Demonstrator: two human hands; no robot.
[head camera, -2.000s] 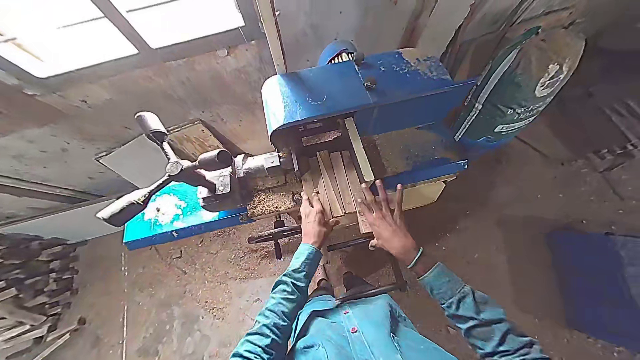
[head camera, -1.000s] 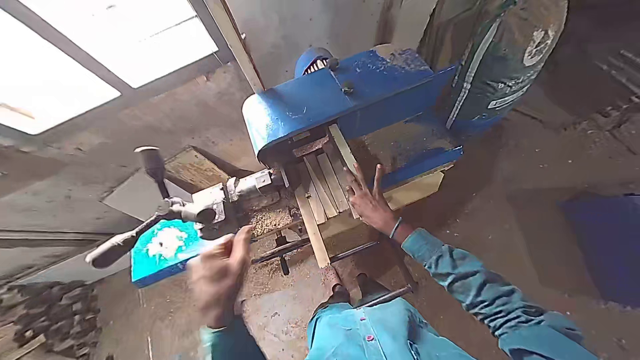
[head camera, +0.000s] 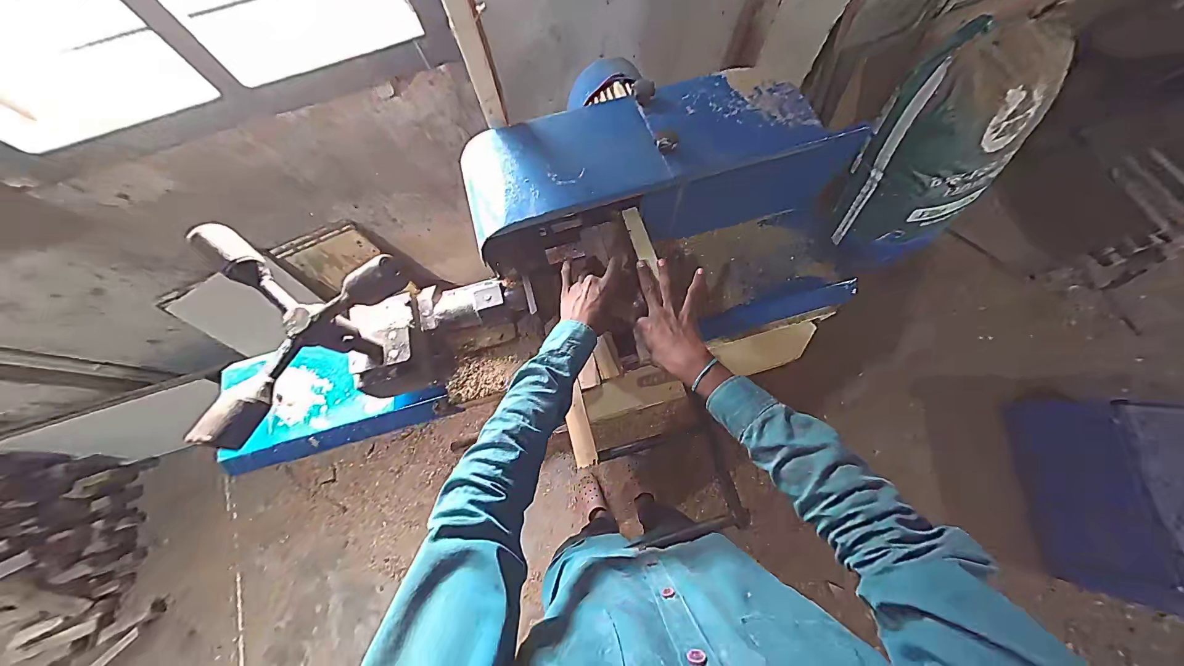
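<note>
My left hand (head camera: 587, 298) reaches under the edge of the blue metal machine hood (head camera: 564, 171), fingers spread, over the wooden strips. Close on its right, my right hand (head camera: 673, 328) lies spread beside a pale wooden bar (head camera: 638, 239) that runs under the hood. Neither hand is closed around anything; whether the fingertips press on the wood cannot be told. Below my left wrist a wooden strip (head camera: 581, 427) sticks out toward my feet, with shorter strips (head camera: 606, 356) beside it. My hands hide most of the strips.
A multi-armed handle (head camera: 298, 322) stands at left over the blue machine bed (head camera: 333, 424). Sawdust (head camera: 481, 375) lies beside the strips. A filled sack (head camera: 953, 139) leans at right. Wood offcuts (head camera: 65, 546) are piled lower left, and a blue panel (head camera: 1082, 499) lies at right.
My left hand, off to the lower left one second ago, is now at the hood opening. My right hand remains by the pale bar. The long strip sticks out toward my feet, unlike two seconds ago.
</note>
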